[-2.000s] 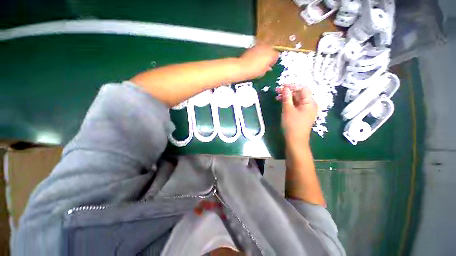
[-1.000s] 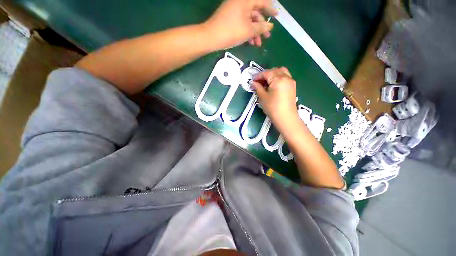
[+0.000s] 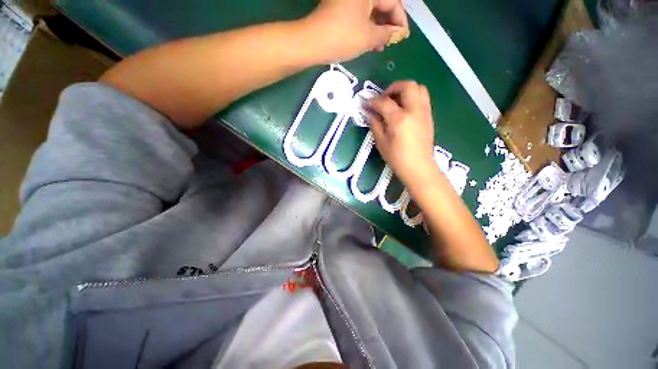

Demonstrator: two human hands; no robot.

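Several white loop-shaped plastic housings (image 3: 295,148) lie side by side in a slanted row, round discs away from me. My right hand (image 3: 404,126) is over the row, its bent fingertips at the disc of the second housing from the left. Any small piece between its fingers is hidden. My left hand (image 3: 368,29) is raised above and left of it, off the housings, fingers curled together. Whether it holds anything is unclear. The right forearm partly covers the housings at the row's right end. Loose small white inserts (image 3: 501,198) lie in a pile right of that forearm.
An untidy heap of more white housings (image 3: 559,216) lies beyond the inserts, beside a brown board (image 3: 537,122) and a crinkled clear bag (image 3: 613,72). A white strip (image 3: 454,61) crosses the green surface. A tiny pale ring (image 3: 390,65) lies between my hands. Brown cardboard is at far left.
Both hands have left the insert pile for the housing row, and the view has turned. Over the last second my left hand's fingers have curled closer; my right hand has stayed at the same disc.
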